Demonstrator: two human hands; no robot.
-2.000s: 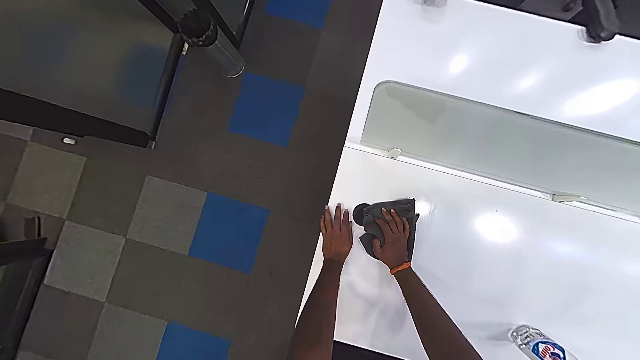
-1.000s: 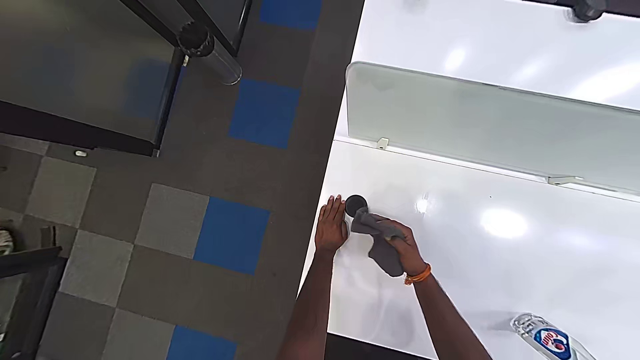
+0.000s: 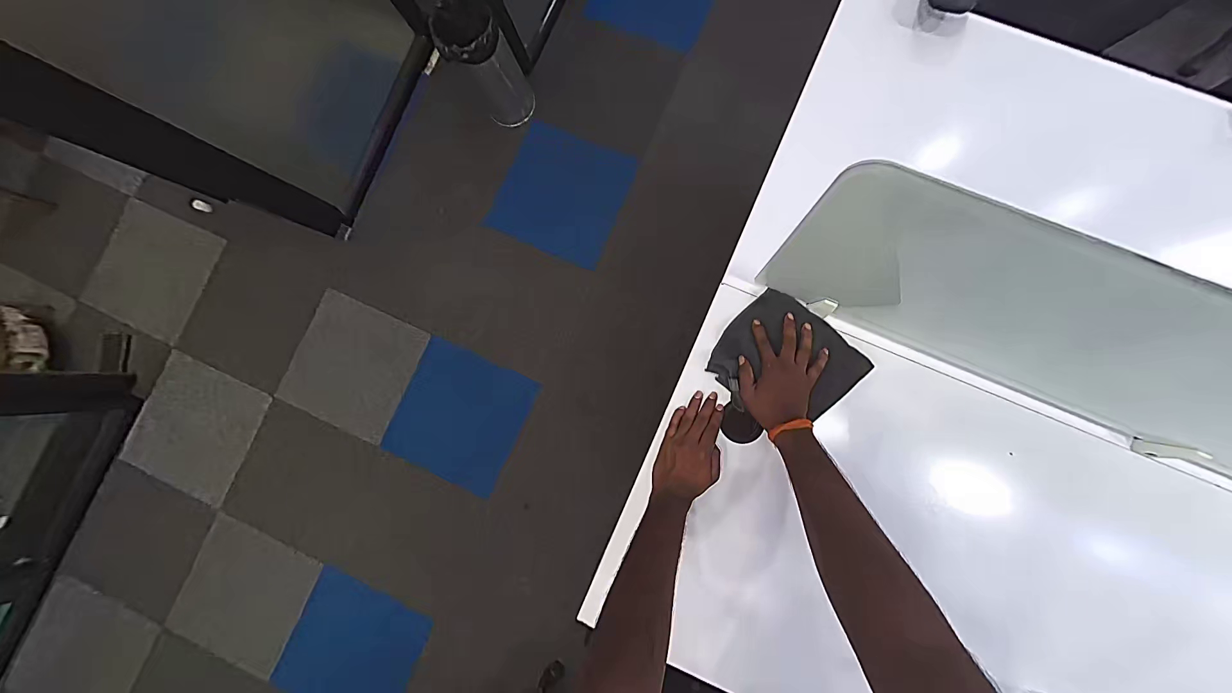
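A dark grey cloth (image 3: 839,377) lies spread on the white tabletop (image 3: 866,539), close to the table's left edge and the foot of the frosted divider panel (image 3: 1039,308). My right hand (image 3: 784,380), with an orange band at the wrist, presses flat on the cloth with its fingers spread. Just below the cloth, a round black disc (image 3: 741,424) in the tabletop is partly covered. My left hand (image 3: 689,448) rests palm down at the table's edge, left of the disc, and holds nothing.
The divider is fixed by small clamps, one (image 3: 1169,449) at the right. A clear container (image 3: 938,14) stands at the table's far edge. Left of the table, carpet tiles (image 3: 462,414) cover the floor, with a dark-framed panel (image 3: 221,96) and a clear cylinder (image 3: 502,91) above.
My right hand has moved up toward the divider with the cloth, which was bunched and is now spread out. The bottle seen earlier at the lower right is out of view.
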